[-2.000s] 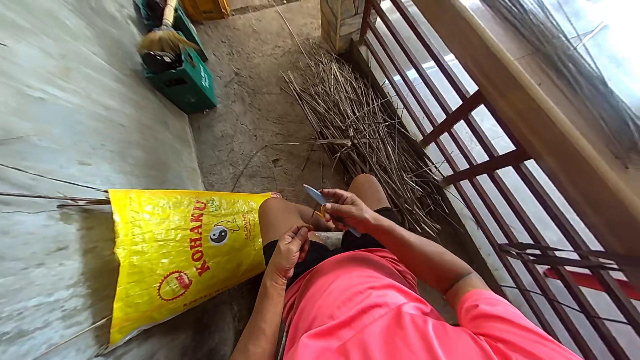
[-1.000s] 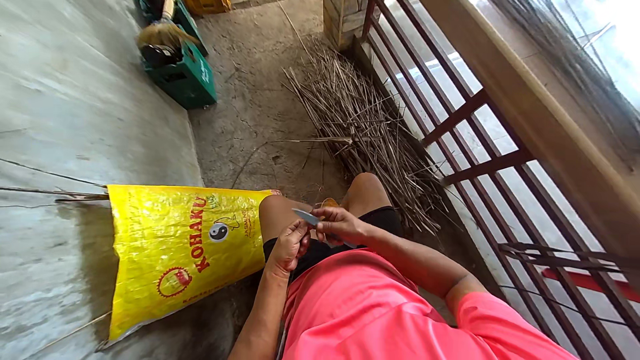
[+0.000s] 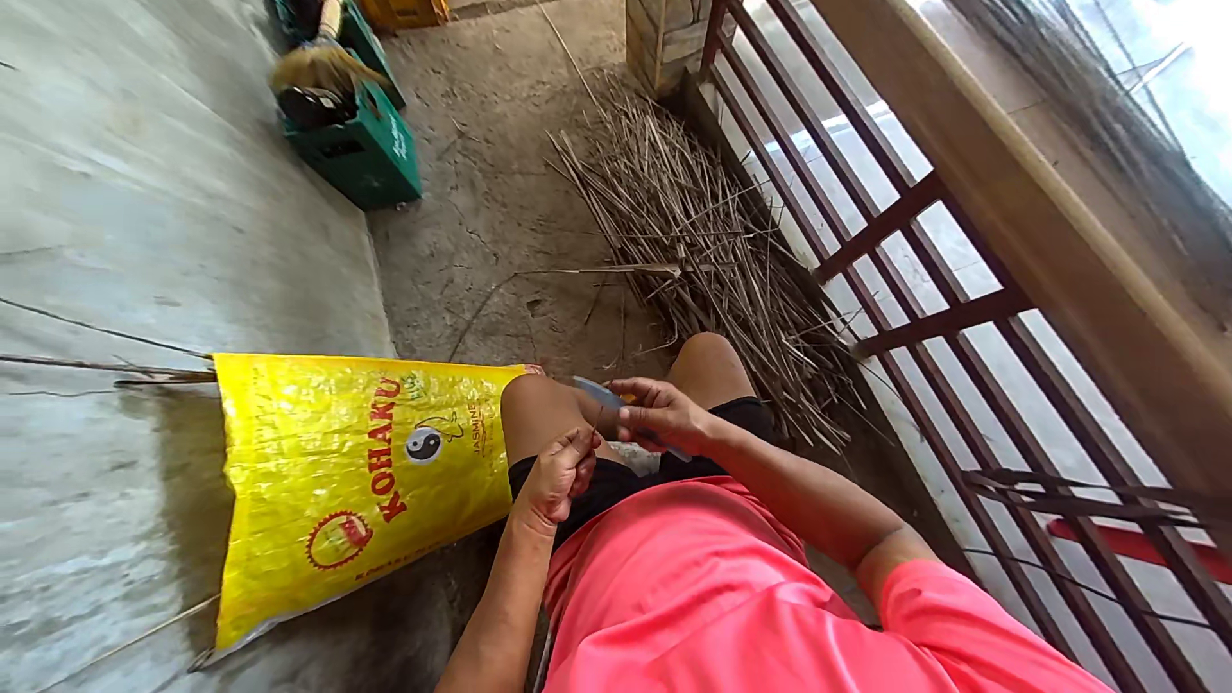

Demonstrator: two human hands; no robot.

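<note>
My right hand (image 3: 664, 416) holds a knife (image 3: 599, 393), its grey blade pointing up and to the left over my lap. Just left of it, my left hand (image 3: 560, 474) is closed, fingertips pinched together on something thin that is too small to make out. The two hands are close together but apart. Beside my left thigh lies a yellow woven plastic sack (image 3: 298, 452) with printing on it. Beyond my knees, a heap of dry brown stalks (image 3: 674, 212) is spread on the floor, and a longer bent strip (image 3: 577, 270) sticks out from it to the left.
Green plastic crates (image 3: 361, 154) with a soft broom (image 3: 322, 67) stand against the concrete wall (image 3: 144, 192). A wooden crate (image 3: 664, 43) is at the top. On the right runs a metal railing (image 3: 924, 212) under a wooden ledge (image 3: 1059, 202) bearing thin dark strands (image 3: 1107, 106). Thin sticks (image 3: 144, 370) lie behind the sack.
My hands came together over my lap a second ago and are now slightly apart again, with the knife still in my right hand.
</note>
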